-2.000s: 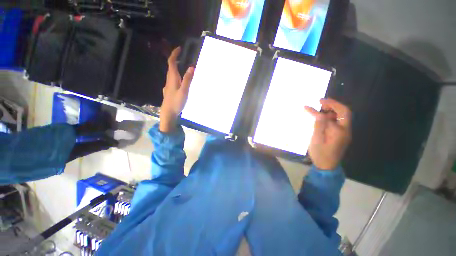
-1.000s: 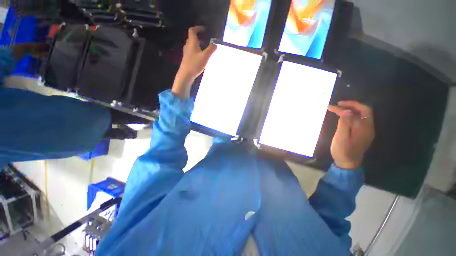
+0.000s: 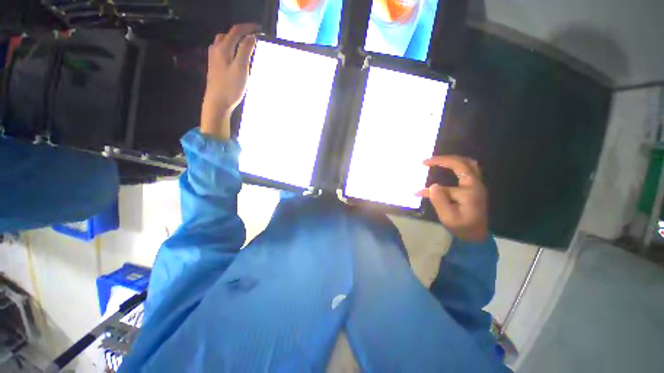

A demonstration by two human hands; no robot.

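Two tablets lie side by side on the bench with bright white screens: the left tablet [image 3: 287,115] and the right tablet [image 3: 397,136]. Both have black borders and small pale corner bits. My left hand [image 3: 231,69] is at the upper left corner of the left tablet, its fingers bent over the edge. Whether it grips the tablet is not clear. My right hand [image 3: 459,195] is at the lower right edge of the right tablet, thumb and forefinger apart at the screen's edge, holding nothing visible.
Two more tablets with orange-blue pictures [image 3: 309,20] lie beyond the pair. Dark stacked tablets [image 3: 91,95] are at the left. A dark green mat [image 3: 531,146] covers the bench at the right. A neighbour's blue sleeve [image 3: 58,182] is at the left edge. Blue bins [image 3: 124,278] are below.
My left hand has moved to the left tablet's upper corner. My right hand has moved down along the right tablet's edge, thumb and forefinger spread. The neighbour's hand has left the stacks. The view has shifted.
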